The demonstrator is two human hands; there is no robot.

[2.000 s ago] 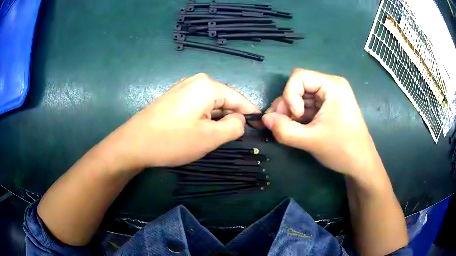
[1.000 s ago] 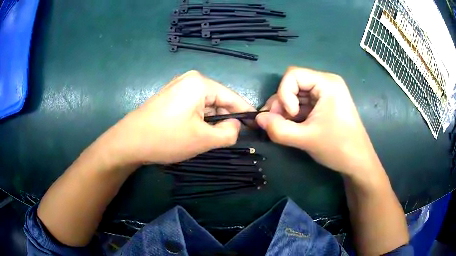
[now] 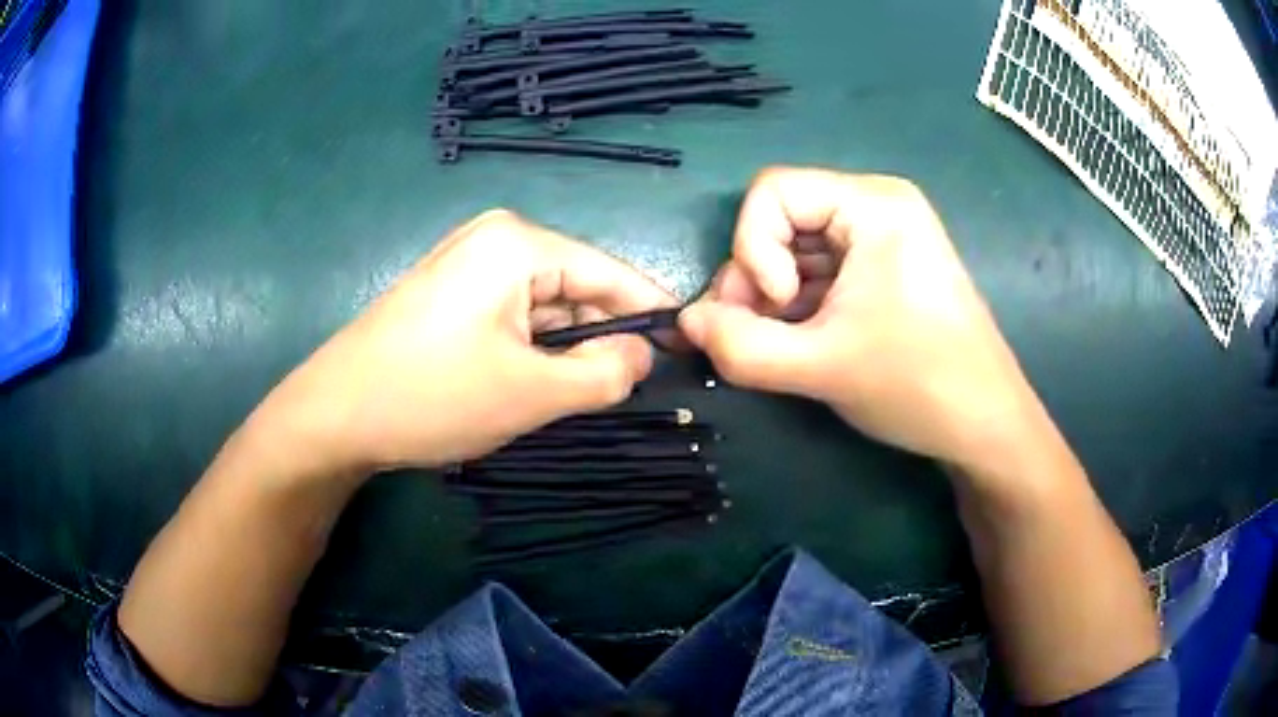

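Observation:
My left hand (image 3: 491,336) holds a black rod (image 3: 606,328) between thumb and fingers at the middle of the mat. My right hand (image 3: 813,301) pinches the rod's right end with thumb and index fingertip; what is between those fingertips is hidden. A lower pile of black rods (image 3: 589,483) lies just below my left hand, with small pale spots at the right ends and one brassy spot. An upper pile of black rods with flat, holed heads (image 3: 603,70) lies beyond my hands, heads to the left.
A blue tray (image 3: 39,210) is cut off at the left edge. A white ladder-like sheet (image 3: 1107,154) with a brown strip lies at the upper right. The dark green mat (image 3: 280,126) has a worn near edge. Blue denim clothing shows at the bottom.
More of the held rod shows between my hands, and it tilts slightly up to the right. The view has shifted, so piles and hands sit further left in the picture.

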